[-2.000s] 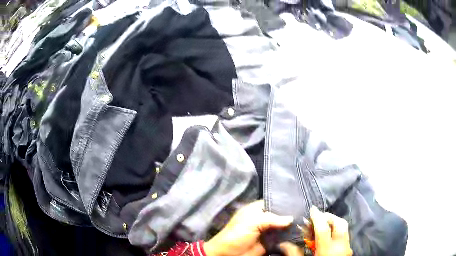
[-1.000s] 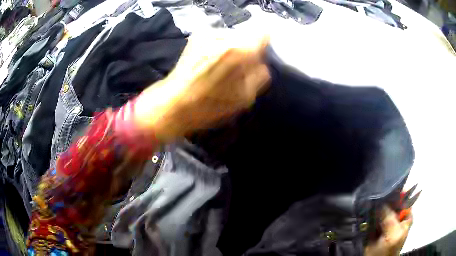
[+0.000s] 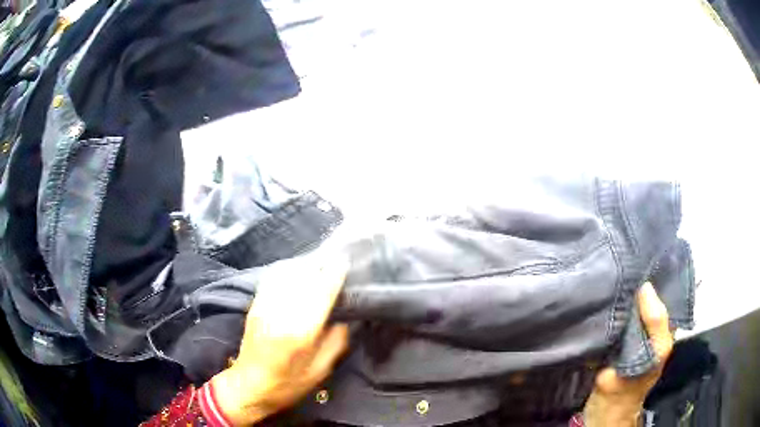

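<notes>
A washed grey-black denim jacket (image 3: 483, 300) lies stretched across the near edge of the white table, with stitched seams and a row of small metal buttons along its lower edge. My left hand (image 3: 292, 334) grips the cloth near the middle. My right hand (image 3: 637, 359) grips the jacket's stitched right end, its thumb on top and its fingers partly hidden by the cloth. The orange-red snips do not show now. A cuffed sleeve end lies on the table beyond my left hand.
Another dark jacket (image 3: 83, 200) with a pointed collar and black lining lies at the left, over more heaped garments. The white table (image 3: 500, 100) has a curved edge at the right. Dark cloth (image 3: 687, 375) hangs below the edge at the lower right.
The held jacket has been turned and spread sideways, its dark inner side no longer uppermost. My left hand has come down and back toward me. The snips have gone out of sight.
</notes>
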